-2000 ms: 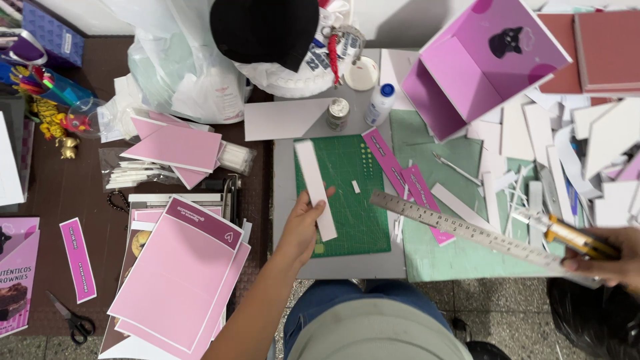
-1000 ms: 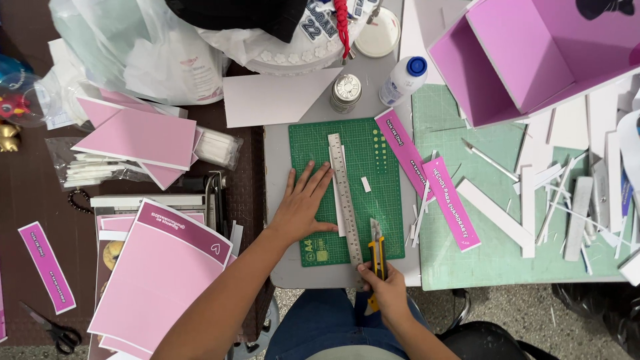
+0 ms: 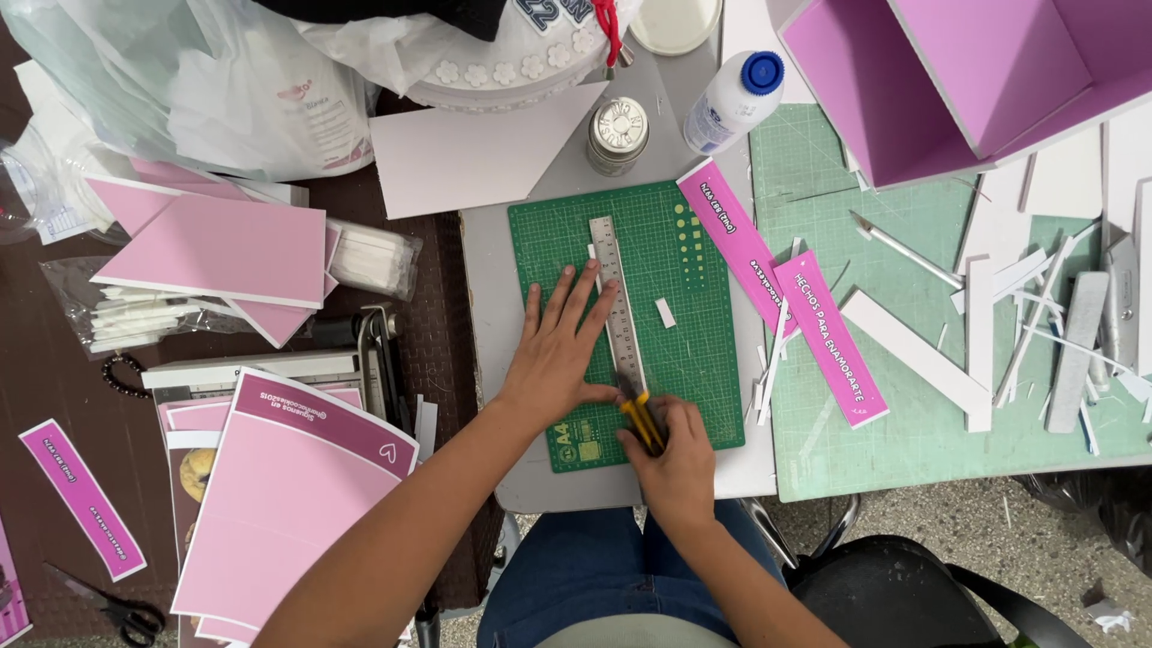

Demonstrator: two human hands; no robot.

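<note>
On the green cutting mat (image 3: pixel 693 378), a steel ruler (image 3: pixel 616 297) lies nearly upright in view, over a white strip whose edge shows along its left side. My left hand (image 3: pixel 558 346) presses down with spread fingers, its fingertips on the ruler and the strip. In my right hand (image 3: pixel 668 450) is a yellow and black utility knife (image 3: pixel 643 421), its tip against the ruler's lower part. The ruler's lower end is hidden by the knife and hand. A small white offcut (image 3: pixel 665 312) lies right of the ruler.
Behind the mat stand a metal-lidded jar (image 3: pixel 619 135) and a glue bottle (image 3: pixel 733 103). Magenta printed strips (image 3: pixel 830 337) overlap the mat's right side. A craft knife (image 3: pixel 904 249) and offcuts lie farther right. At left are pink sheets (image 3: pixel 297 504), a paper trimmer (image 3: pixel 261 364) and scissors (image 3: pixel 130 612).
The ruler, held off the mat at first, came down over the white strip with my left hand on it. My right hand has brought the knife from beside the ruler onto it.
</note>
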